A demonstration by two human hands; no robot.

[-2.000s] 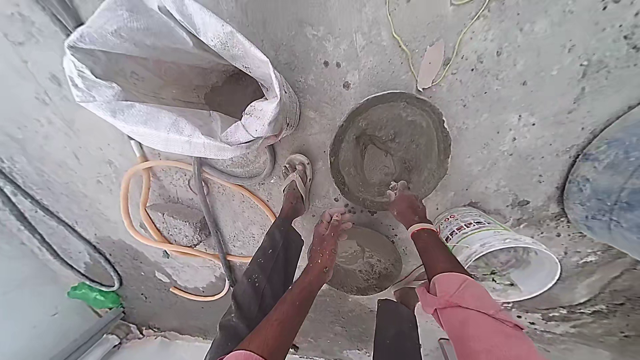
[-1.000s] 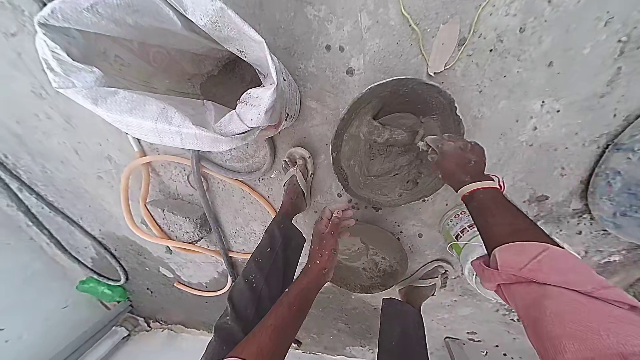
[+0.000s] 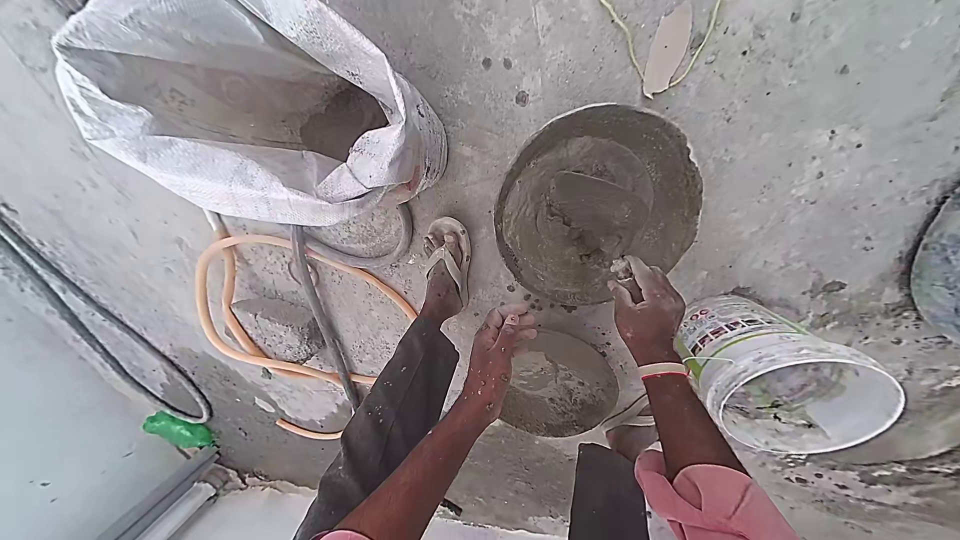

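My right hand (image 3: pixel 648 307) is closed around the handle of a trowel at the near rim of a large round pan (image 3: pixel 679 169). The trowel's blade (image 3: pixel 600 201) appears coated and lies in the wet grey mortar (image 3: pixel 544 247). My left hand (image 3: pixel 501 349) holds nothing, its fingers apart and slightly curled, by the left edge of a smaller round pan (image 3: pixel 574 382) with a grey, cement-smeared surface. That smaller pan rests on the floor between my feet, just below the large one.
A white woven sack (image 3: pixel 255 180) with grey powder stands at upper left. Orange hose (image 3: pixel 204 300), grey hose (image 3: pixel 319 315) and a concrete lump (image 3: pixel 279 328) lie below it. A white plastic bucket (image 3: pixel 814 397) lies tipped at right. A flat scrap piece (image 3: pixel 667 49) and cord (image 3: pixel 628 37) are at the top.
My right hand has moved from the right side of the large pan to its near rim. The mortar's surface has changed shape. My left hand stays near the smaller pan.
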